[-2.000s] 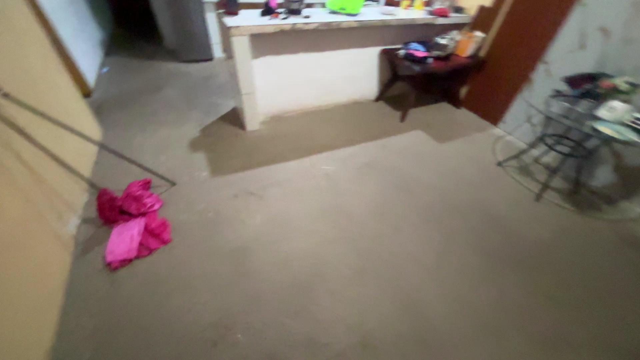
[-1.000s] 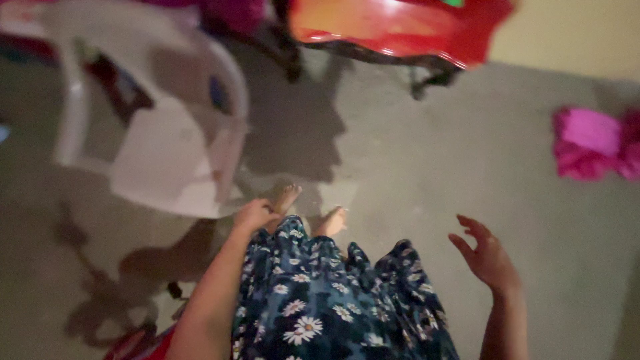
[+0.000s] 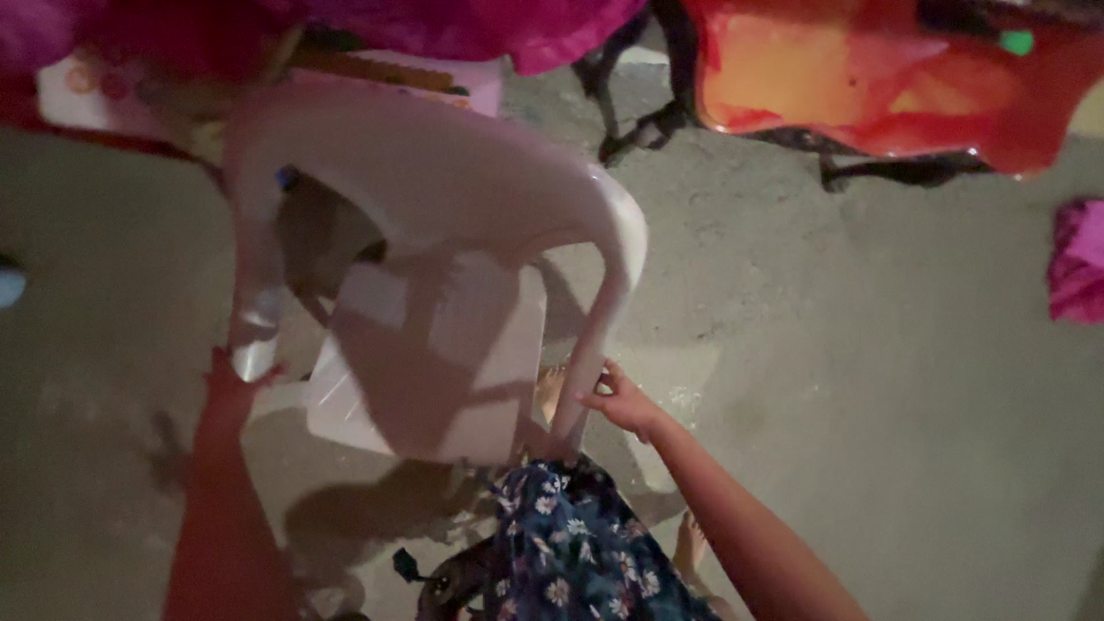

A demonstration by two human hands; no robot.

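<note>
A pale plastic armchair [image 3: 431, 362] stands on the floor in front of me, its curved backrest away from me. My left hand [image 3: 228, 388] is at the front end of its left armrest, thumb and fingers around the end. My right hand [image 3: 621, 401] has its fingers on the front part of the right armrest, thumb on the near side. Below the chair seat, a dark skirt with white daisies [image 3: 569, 535] covers my legs, and a bare foot [image 3: 690, 543] shows at its right edge.
A table with a glossy red and orange top [image 3: 862, 78] and dark curved legs stands at the upper right. Magenta fabric [image 3: 431, 21] hangs along the top edge. A pink cloth [image 3: 1078, 263] lies on the floor at the far right. A dark object [image 3: 453, 582] is beside my skirt.
Both hands have come to the armrests of the plastic chair; one second ago they were apart from it, over or beside the skirt. The view has swung strongly since two seconds ago.
</note>
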